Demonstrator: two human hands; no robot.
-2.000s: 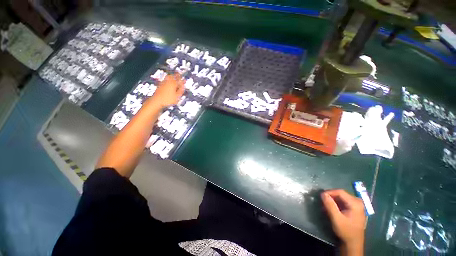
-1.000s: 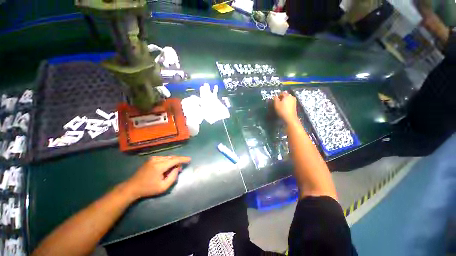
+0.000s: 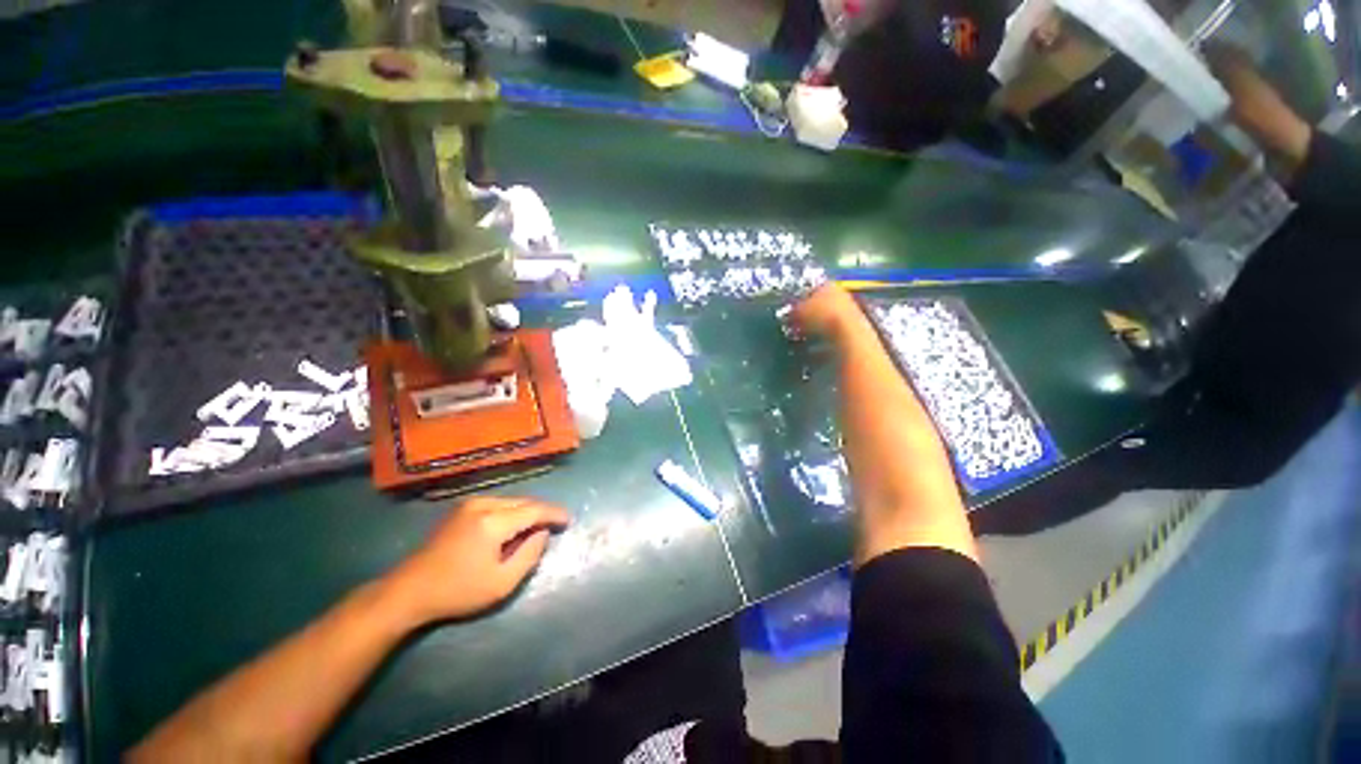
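Note:
My left hand [image 3: 485, 552] rests on the green mat in front of the press fixture, fingers curled; no part shows in it, but its palm side is hidden. My right hand [image 3: 821, 311] is at the near edge of the rows of small silvery-white parts [image 3: 739, 246] in the clear tray; its fingertips are small and blurred, so I cannot tell if they hold a part. The orange-brown fixture [image 3: 426, 448] has a silvery piece [image 3: 466, 393] in its slot, under the olive-green press [image 3: 433, 246].
A black dimpled tray [image 3: 239, 299] with white pieces stands left of the press, rows of white parts [image 3: 33, 560] at far left. White gloves [image 3: 642, 351] and a blue-white tube [image 3: 688, 488] lie right of the fixture. A blue-edged parts bin [image 3: 963, 391] and another person's arm [image 3: 1269, 112] are at right.
The view has swung right. My left hand has left the white parts at far left and come to the mat before the fixture. My right hand has moved from the bench front to the small parts.

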